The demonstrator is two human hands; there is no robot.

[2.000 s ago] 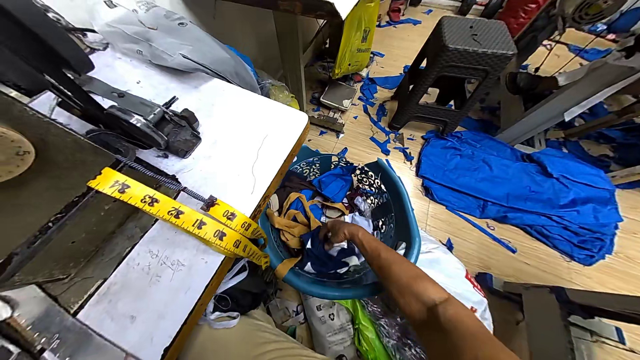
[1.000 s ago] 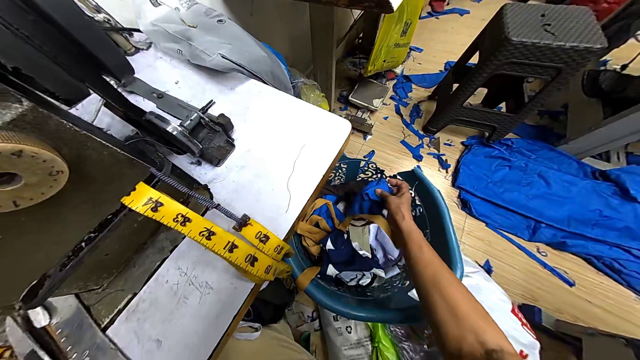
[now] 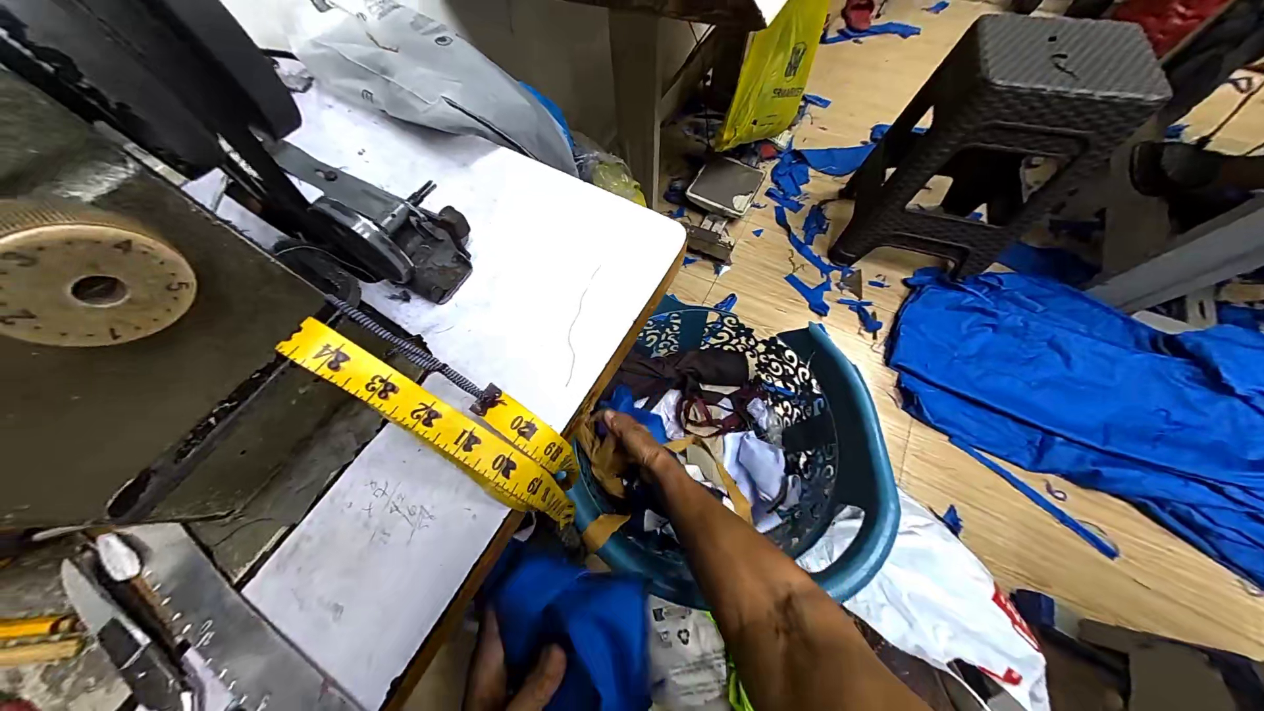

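A teal plastic basket point(image 3: 879, 474) with a cut-out pattern holds mixed fabric scraps point(image 3: 755, 464) in white, brown, tan and blue. My right hand point(image 3: 637, 444) reaches into its left side, fingers at tan and blue scraps; whether they grip any is unclear. Below the table edge, at the bottom of the view, my left hand point(image 3: 518, 667) holds a piece of blue fabric point(image 3: 592, 622). A yellow measuring tape point(image 3: 425, 415) lies from the sewing machine point(image 3: 128, 395) across the white tabletop point(image 3: 365, 523) to the basket's rim.
A gray plastic bag point(image 3: 434, 79) lies on the table's far end. Blue cloth point(image 3: 1076, 395) is spread on the floor beside a dark plastic stool point(image 3: 1066, 79), with blue scraps around. A white bag point(image 3: 948, 602) sits by the basket. Scissors point(image 3: 128, 632) lie at lower left.
My right hand has moved from the basket's far side to its left side. My left hand has come into view with blue fabric. The scraps in the basket lie differently.
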